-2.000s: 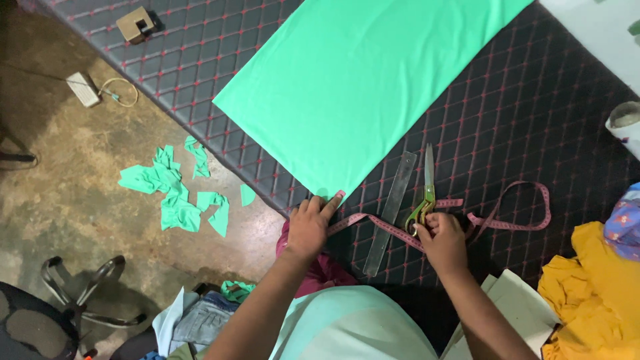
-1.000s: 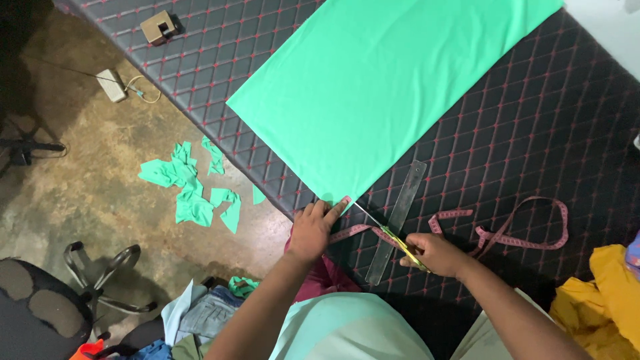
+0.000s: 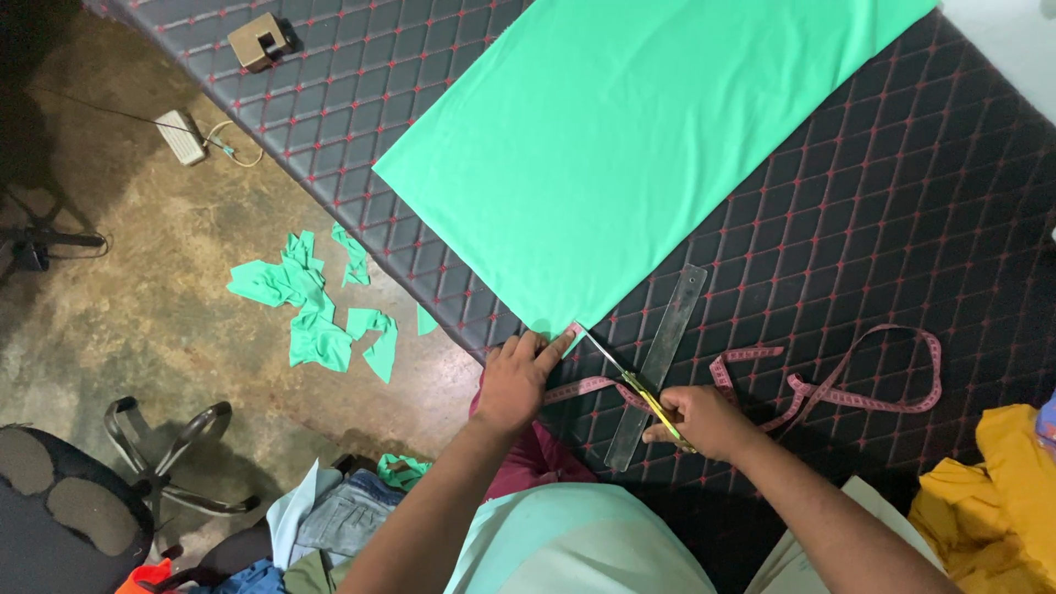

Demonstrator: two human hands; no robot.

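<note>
A large piece of mint-green fabric [image 3: 594, 157] lies flat on the black quilted surface [image 3: 866, 181]. My left hand [image 3: 518, 375] presses on its near corner, with a bit of the pink measuring tape [image 3: 887, 404] under or at the fingertips. My right hand [image 3: 705, 425] is closed on the yellow-green handles of a pair of scissors [image 3: 634, 381]; the blades point up and left, their tips at the fabric corner near my left fingertips. Beneath the scissors lies a clear ruler [image 3: 660, 363], slanted. The tape runs under the scissors and loops to the right.
Green fabric scraps [image 3: 318, 309] lie on the floor at the left, near a white power strip [image 3: 181, 138]. A brown block-like object [image 3: 258, 41] sits at the surface's upper left. Yellow cloth [image 3: 982, 495] is at the lower right, an office chair [image 3: 74, 495] at the lower left, folded clothes [image 3: 342, 511] near me.
Two seconds ago the scissors lay across the ruler, by my right hand. My right hand has since taken them up, and their tips have come to the fabric corner. My left hand has stayed there.
</note>
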